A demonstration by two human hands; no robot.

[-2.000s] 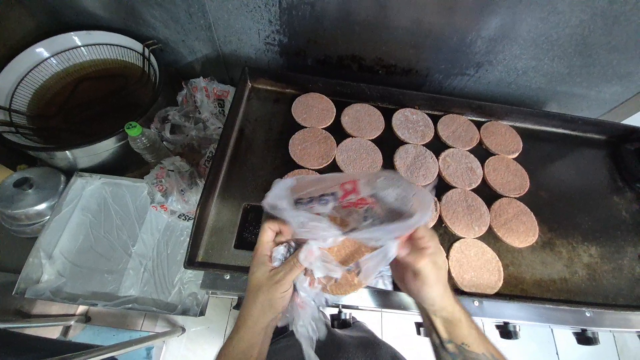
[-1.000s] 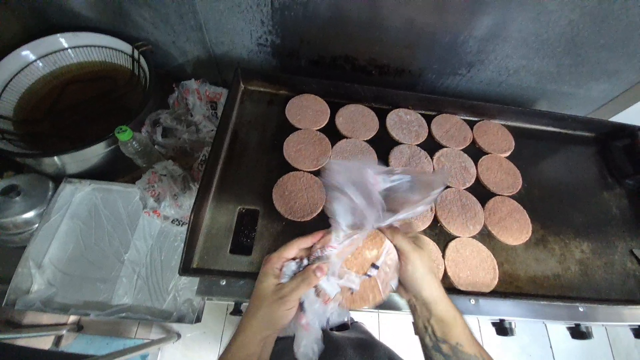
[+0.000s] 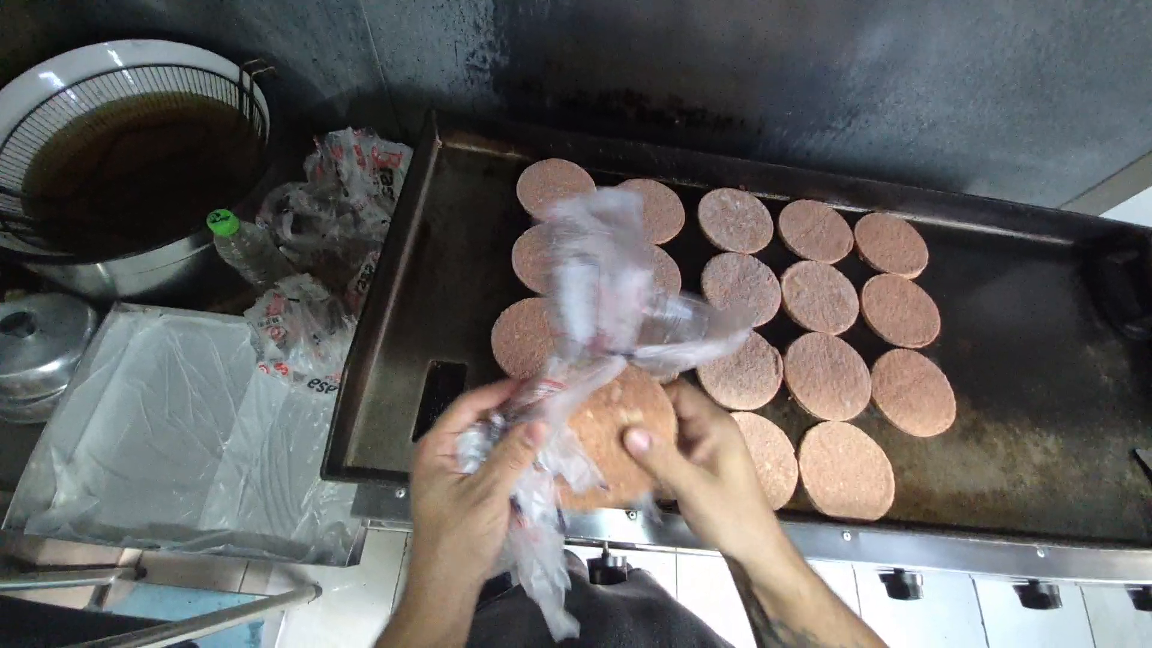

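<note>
My left hand point(image 3: 477, 477) grips a crumpled clear plastic wrapper point(image 3: 594, 279) with red print, which flares up, blurred, over part of the griddle. In my right hand point(image 3: 711, 450) is a round patty point(image 3: 621, 432), thumb on its face and fingers behind its right edge; the wrapper still touches its left side. Both hands are over the front edge of a dark flat-top griddle point(image 3: 1017, 396). Rows of round patties lie flat on it, among them one near the front edge point(image 3: 846, 470) and one at the back right point(image 3: 890, 245). The wrapper hides some of them.
Left of the griddle are crumpled plastic wrappers point(image 3: 306, 328), a bottle with a green cap point(image 3: 247, 247) and a metal tray lined with plastic point(image 3: 144, 432). Farther left stand a large pot of dark liquid with a strainer point(image 3: 135, 270) and a lidded metal pot point(image 3: 40, 351). Knobs point(image 3: 900, 583) line the griddle's front.
The patty, mostly inside the wrapper two seconds ago, now shows much more of its face. My right hand has shifted its grip onto it. A griddle patty hidden two seconds ago shows at the left.
</note>
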